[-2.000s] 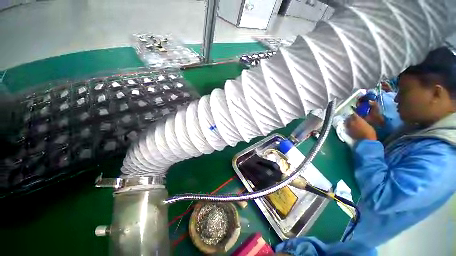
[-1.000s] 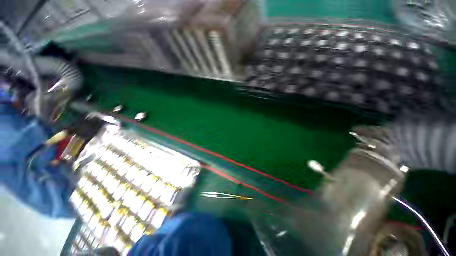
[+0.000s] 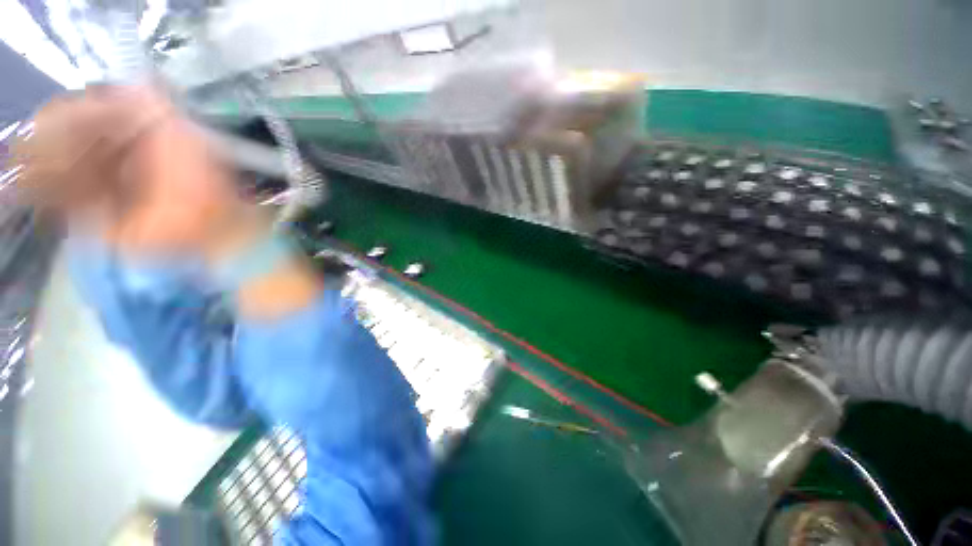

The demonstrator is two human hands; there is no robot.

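My left hand (image 3: 187, 192) is raised at the upper left and strongly blurred; its fingers and anything in them cannot be made out. A light blue band is on its wrist, above a blue sleeve. My right hand is not in view. Below and behind the arm lies a component tray (image 3: 432, 357) with rows of pale parts, partly covered by the sleeve. Thin tweezers (image 3: 549, 420) lie on the green mat to its right. The clear extraction hood (image 3: 776, 418) is at the lower right, joined to the ribbed grey hose (image 3: 906, 363).
A dark parts tray (image 3: 773, 224) lies at the back right. A box-like holder with pale slats (image 3: 522, 176) is at the back middle. A grid tray (image 3: 261, 485) is at the lower left. A round bowl (image 3: 826, 528) is cut off at the bottom. Another blue sleeve (image 3: 160, 341) shows at the left.
The view has swung left from the hose and metal tray to the component tray. My left hand has come into view, raised over the left side.
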